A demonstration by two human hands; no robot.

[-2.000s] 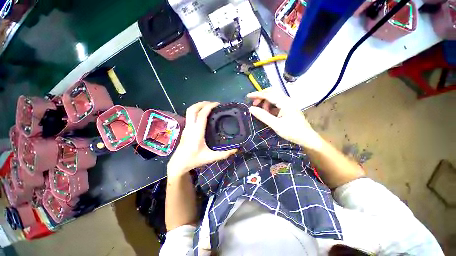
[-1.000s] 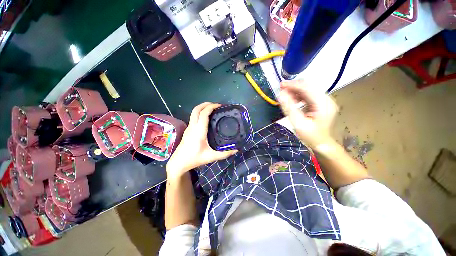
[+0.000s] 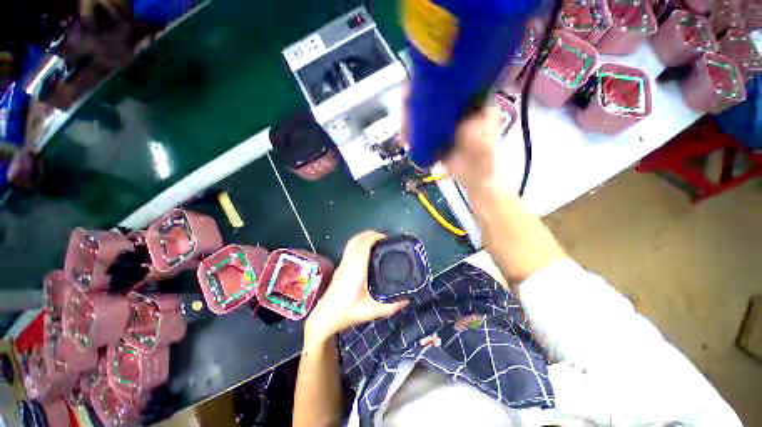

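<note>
My left hand (image 3: 347, 288) holds a unit with a black top cover (image 3: 399, 267) by its side, cover facing up, over my lap at the bench edge. Its body below the cover is hidden. My right hand (image 3: 474, 146) is raised at the blue electric screwdriver (image 3: 455, 83), near its lower end by the screw feeder. The screwdriver partly hides the fingers, so the grip is unclear. The screw feeder (image 3: 355, 108) stands on the bench ahead, its front mechanism beside the screwdriver's lower end.
Open pinkish-red housings (image 3: 292, 283) cluster at left; more stand on the white surface (image 3: 576, 167) at right. Yellow-handled pliers (image 3: 439, 213) lie before the feeder. A black-topped unit (image 3: 305, 150) stands left of it. A black cord hangs right. A red stool (image 3: 702, 158) is at right. People's parts show upper left.
The view has shifted, showing more of the feeder and right-hand housings. My right hand has moved up and forward to the screwdriver. My left hand still holds the covered unit.
</note>
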